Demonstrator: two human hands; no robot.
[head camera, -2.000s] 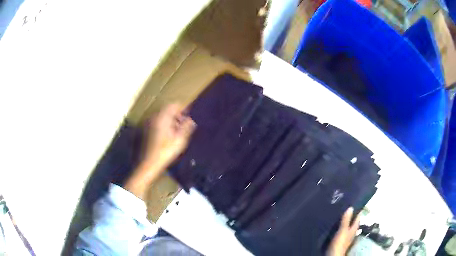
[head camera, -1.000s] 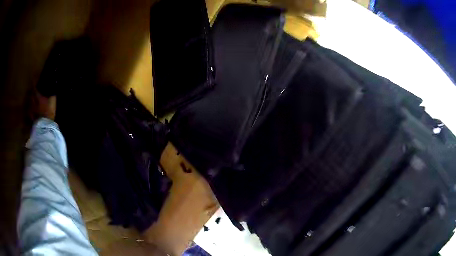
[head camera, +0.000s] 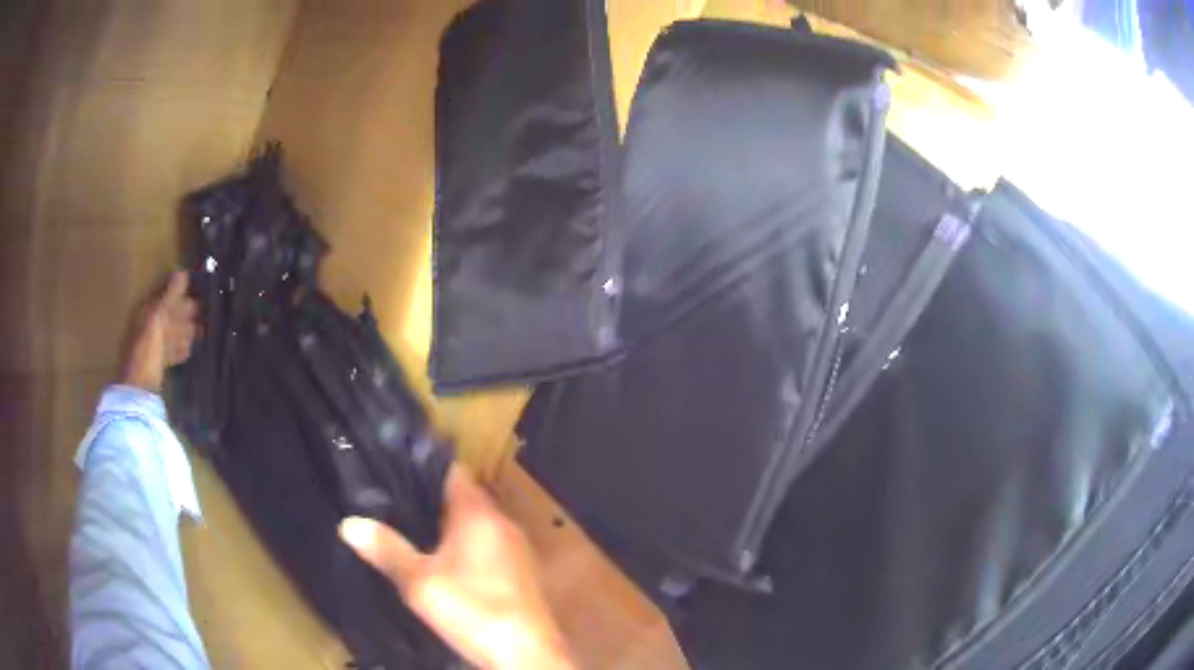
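Note:
A thick bundle of black fabric panels (head camera: 308, 406) lies inside a brown carton (head camera: 354, 170), on the left. My left hand (head camera: 164, 330) is at the bundle's left edge, its fingers partly hidden behind the fabric. My right hand (head camera: 478, 563) is on the bundle's right side near the bottom, thumb and fingers around its edge. More black panels (head camera: 733, 288) lie overlapping to the right, with zip-like strips along their edges. One separate black panel (head camera: 524, 196) stands or lies against the brown cardboard at the top middle.
The carton's brown wall (head camera: 66, 196) rises at the far left. A cardboard flap (head camera: 930, 33) is at the top right, beside a brightly lit white surface (head camera: 1087, 144). Something blue (head camera: 1169, 39) shows at the top right corner.
The view has moved in closer over the carton. My right hand, out of view one second ago, is now on the bundle. The left-hand bundle now lies longer and more gathered between my hands.

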